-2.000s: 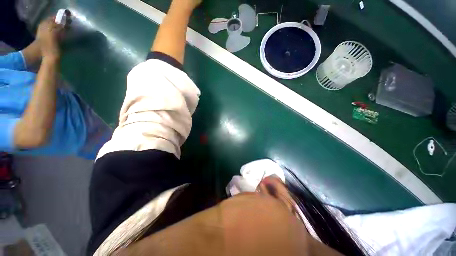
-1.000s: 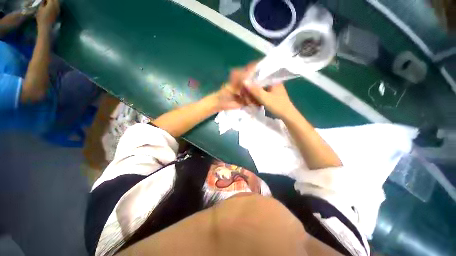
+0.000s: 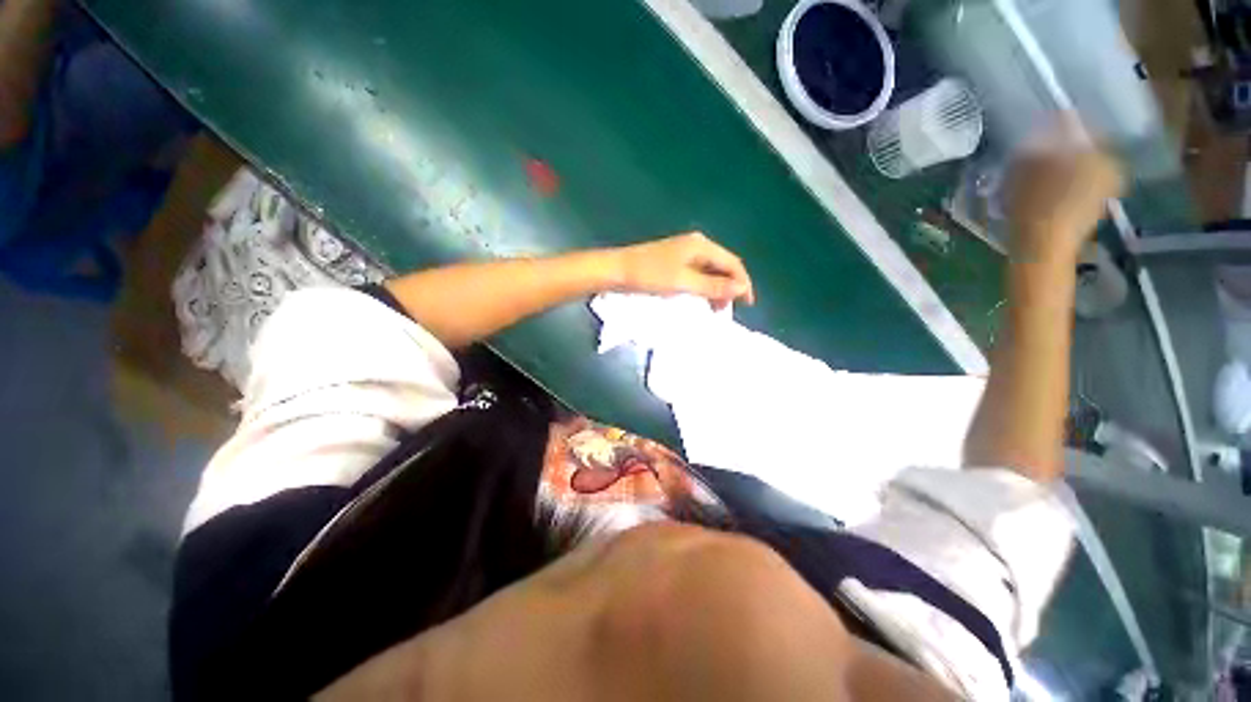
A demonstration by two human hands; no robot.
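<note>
My left hand (image 3: 693,268) is over the dark-green table, fingers curled, at the upper edge of a white cloth (image 3: 823,412). Whether it grips the cloth cannot be told. The cloth spreads from there to my right sleeve. My right hand (image 3: 1063,185) is stretched out at the upper right and blurred. A large whitish shape (image 3: 1077,69), also blurred, lies just beyond it; it may be the white housing. Whether my right hand touches or holds it cannot be told.
A round tray with a white rim (image 3: 786,62) and dark contents stands beside a ribbed white cylinder (image 3: 926,128), beyond the pale strip (image 3: 837,206). A small pink-red thing (image 3: 542,176) lies on the green surface. White pieces (image 3: 254,261) fill a brown carton at left. A person in blue (image 3: 69,206) is at the left edge.
A second ago both hands were on the white housing's handle. My right hand has swung far to the upper right; my left is now at the cloth. The view has shifted right.
</note>
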